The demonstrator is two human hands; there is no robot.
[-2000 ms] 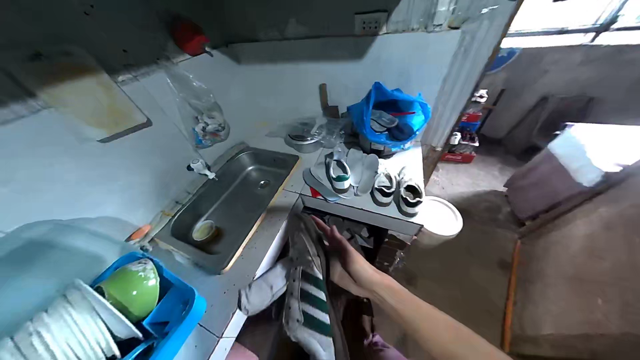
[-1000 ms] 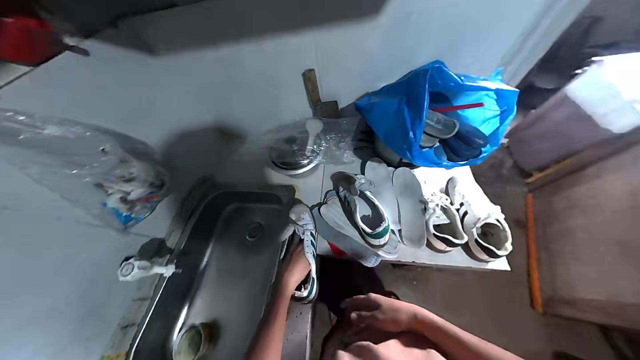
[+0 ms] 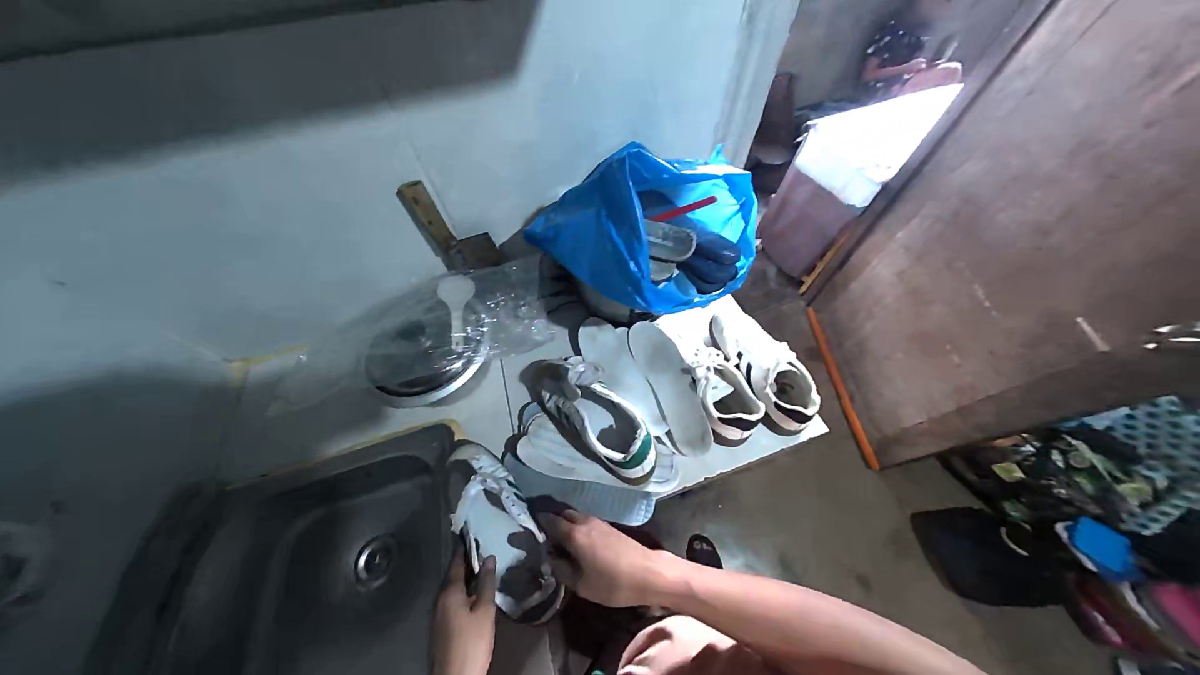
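A white sneaker with dark stripes [image 3: 506, 539] lies on the counter strip beside the sink, toe away from me. My left hand [image 3: 467, 609] grips its left side near the heel opening. Against its right side is my right hand [image 3: 605, 558], fingers curled in shadow; whether it grips the shoe I cannot tell. Just right of the shoe, a white sneaker with a green heel [image 3: 600, 417] rests on pale insoles [image 3: 553, 455]. Two more insoles [image 3: 670, 384] lie beside it, then a pair of white sneakers with dark heels [image 3: 773, 375].
The steel sink [image 3: 309, 553] is at left. Behind stand a round lid [image 3: 427, 366] under clear plastic, a white plastic spoon [image 3: 457, 300] and a blue plastic bag [image 3: 600, 234] holding footwear. A brown door [image 3: 1012, 216] is at right; a person [image 3: 891, 61] is beyond the doorway.
The right hand, apart from the striped sneaker a second ago, is now against its right side. Two seconds ago the shoe was lifted in front of the counter. The view has shifted largely.
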